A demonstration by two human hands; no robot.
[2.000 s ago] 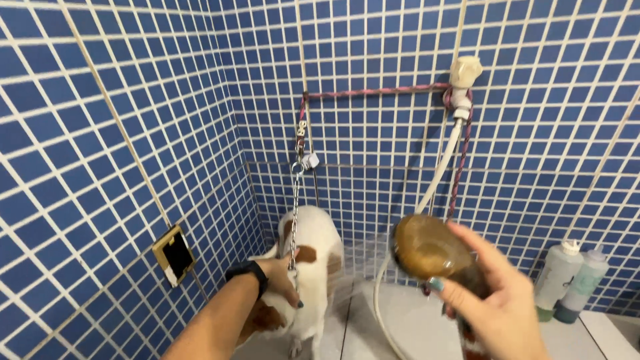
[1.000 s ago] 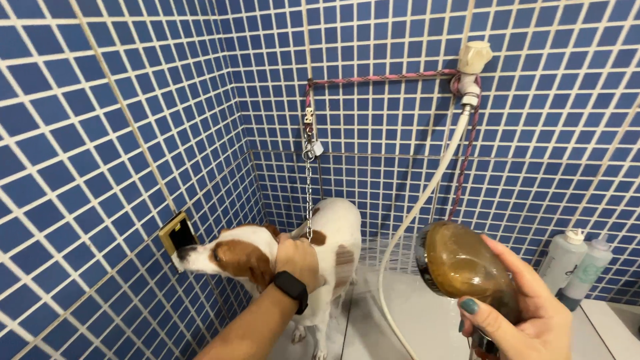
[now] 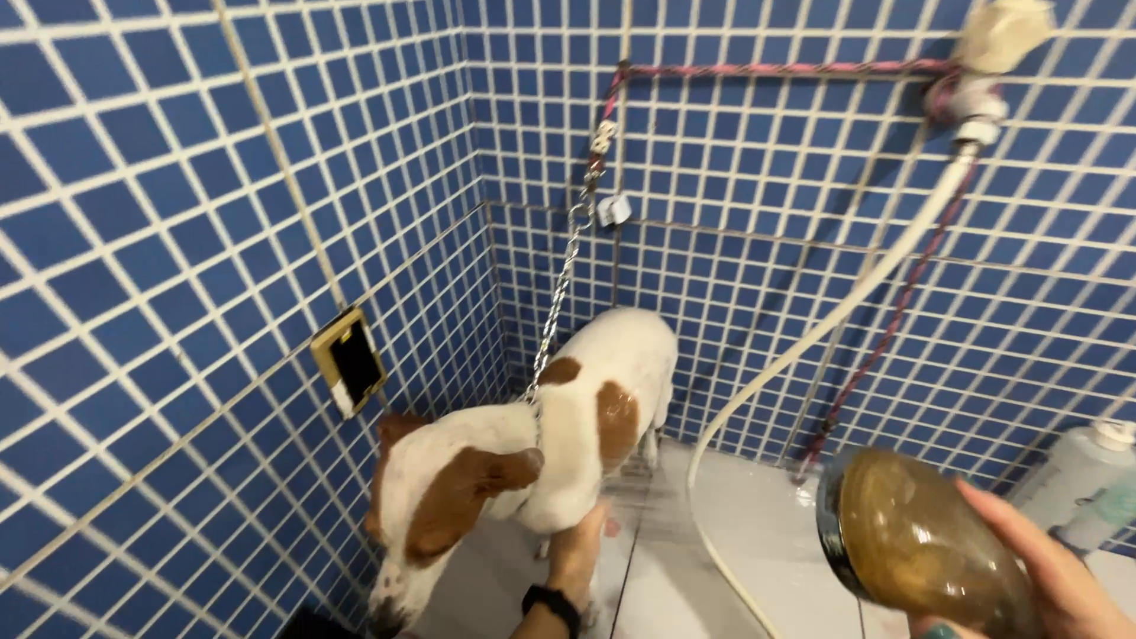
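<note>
A white dog with brown patches (image 3: 577,426) stands in the tiled corner, its head lowered at the left. A chain leash (image 3: 557,297) runs from its neck up to a pink braided rope (image 3: 790,68). My left hand (image 3: 579,541), with a black watch on the wrist, reaches under the dog's chest near a front leg; its fingers are hidden. My right hand (image 3: 1047,568) grips a brownish translucent shower head (image 3: 923,532) at the lower right, and water sprays left from it toward the dog.
A white hose (image 3: 799,351) hangs from the wall tap (image 3: 981,98) in a curve down to the light floor tiles. Plastic bottles (image 3: 1078,466) stand at the right edge. A gold-framed wall opening (image 3: 351,362) is on the left wall.
My left hand has moved from the dog's neck down beneath its chest. The dog's head has swung away from the wall opening and dropped.
</note>
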